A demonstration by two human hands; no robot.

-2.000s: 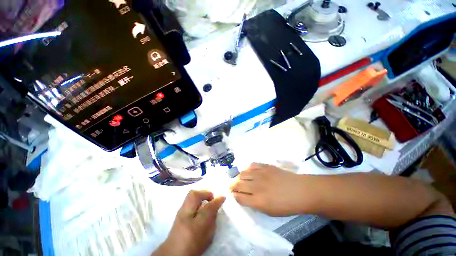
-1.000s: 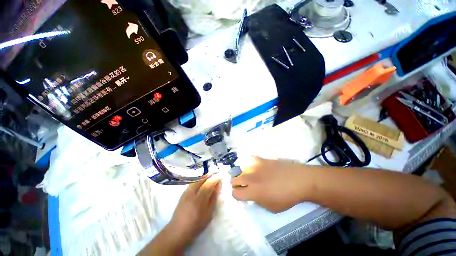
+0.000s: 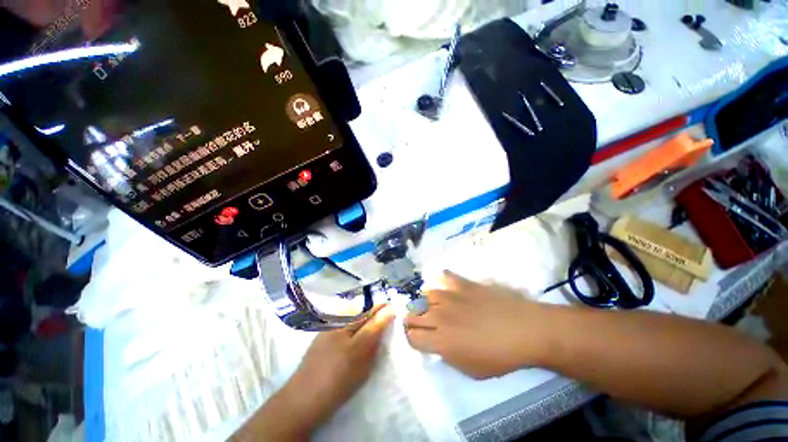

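Observation:
A thin white fabric piece [image 3: 399, 393] lies under both hands at the presser foot and needle [image 3: 404, 280] and runs down towards the table's front edge. My left hand [image 3: 350, 354] holds it, fingertips left of the foot and beside the curved metal guard [image 3: 298, 302]. My right hand [image 3: 462, 328] is bent over the fabric just right of the foot, fingers curled on it. Glare hides the exact contact at the needle. A pleated white heap [image 3: 207, 371] lies left of my left hand.
A phone [image 3: 199, 121] stands above the machine head [image 3: 432, 155]. A black strip with pins [image 3: 536, 121] drapes over the head. Black-handled scissors [image 3: 609, 268], a tan block [image 3: 661, 250], an orange tool [image 3: 661, 164] and a red tools box [image 3: 734, 216] are at right.
My left hand has moved up from below the foot to beside it, its fingers straighter. The fabric below now hangs in a straighter line. The whole view has shifted slightly.

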